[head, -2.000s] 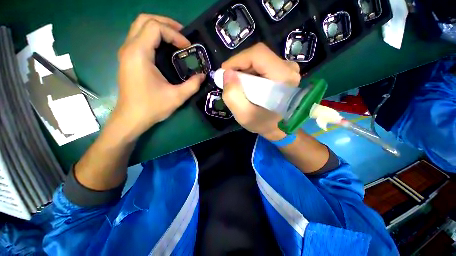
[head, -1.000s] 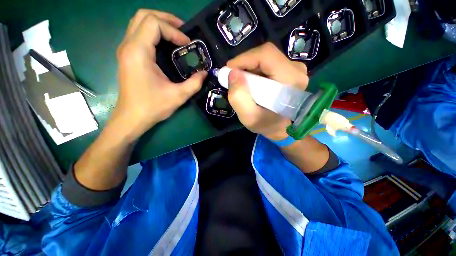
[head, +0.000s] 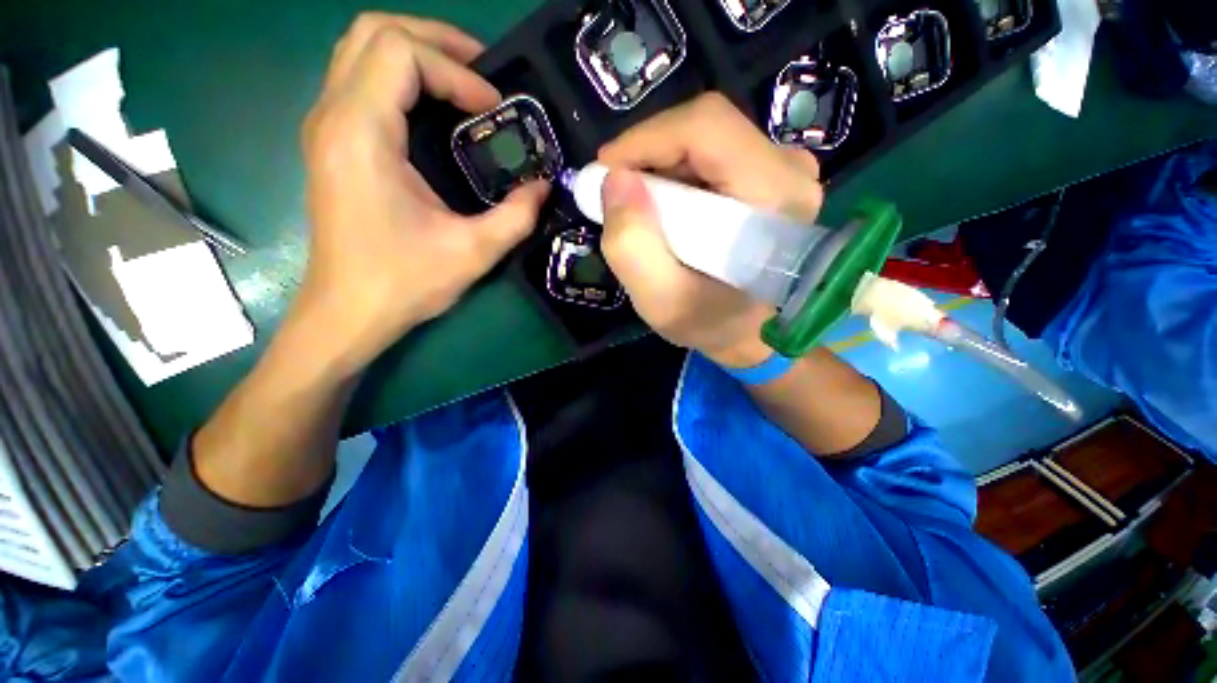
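Note:
A long black tray (head: 730,100) holds several dark watch housings with shiny silver rims. My left hand (head: 387,200) is around the near-left watch housing (head: 507,150), thumb at its lower rim and fingers at its upper left side. My right hand (head: 687,220) grips the translucent white glue syringe (head: 727,234) like a pen. Its purple tip is beside the lower right corner of that housing, close to my left thumb; whether it touches is too small to tell. The syringe has a green collar (head: 834,278) and a clear air hose (head: 1010,363) at its rear.
Grey tweezers (head: 156,195) lie on a white and grey-brown sheet (head: 183,304) at the left. A grey-edged stack (head: 80,360) stands at the far left. A white wipe (head: 1064,60) lies right of the tray. A person's blue sleeve (head: 1134,294) shows at the right.
The tray, sheet and tweezers have shifted slightly up and left in the picture. The syringe first moved a little right, then slightly up and left. Both hands keep their holds.

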